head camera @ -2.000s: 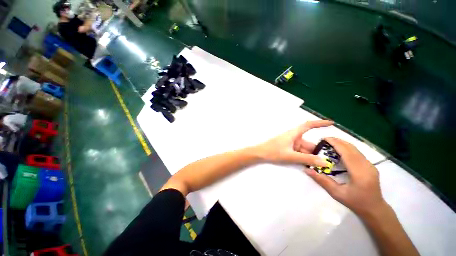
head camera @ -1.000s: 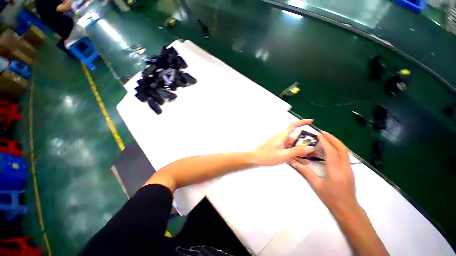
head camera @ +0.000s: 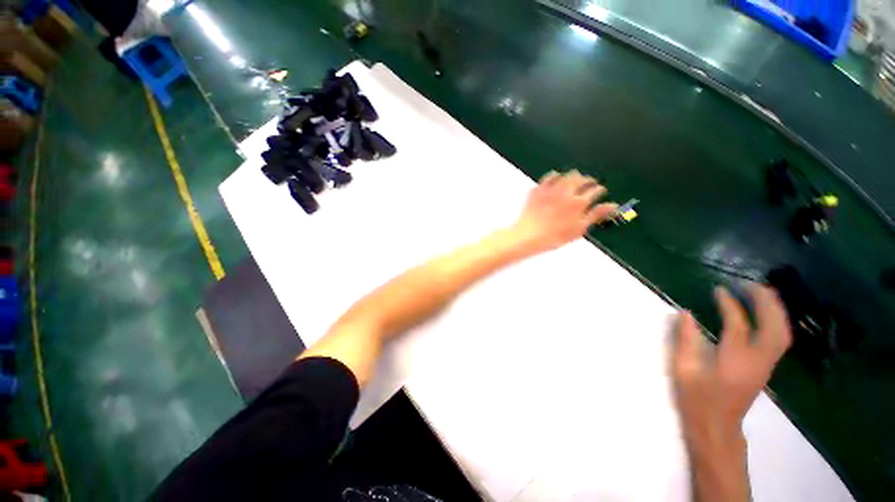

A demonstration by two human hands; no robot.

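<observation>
My left hand (head camera: 564,208) is stretched over the far edge of the white sheet (head camera: 471,333), palm down, fingers spread and holding nothing. Its fingertips are close beside a small circuit board with a yellow block (head camera: 626,211) on the green belt; I cannot tell if they touch. My right hand (head camera: 731,348) is raised at the right over the sheet's far edge, blurred, fingers apart and empty. Dark corded pieces (head camera: 793,299) lie on the belt just beyond it, partly blurred.
A pile of black housings (head camera: 319,137) lies at the sheet's left end. The green conveyor belt (head camera: 530,88) runs beyond the sheet, with another black and yellow unit (head camera: 815,216) at right. A blue bin (head camera: 800,25) is at top right, a blue stool (head camera: 152,67) at upper left.
The piece held between both hands is no longer in them. My hands have parted: the left moved toward the belt, the right moved right and opened. The view has shifted.
</observation>
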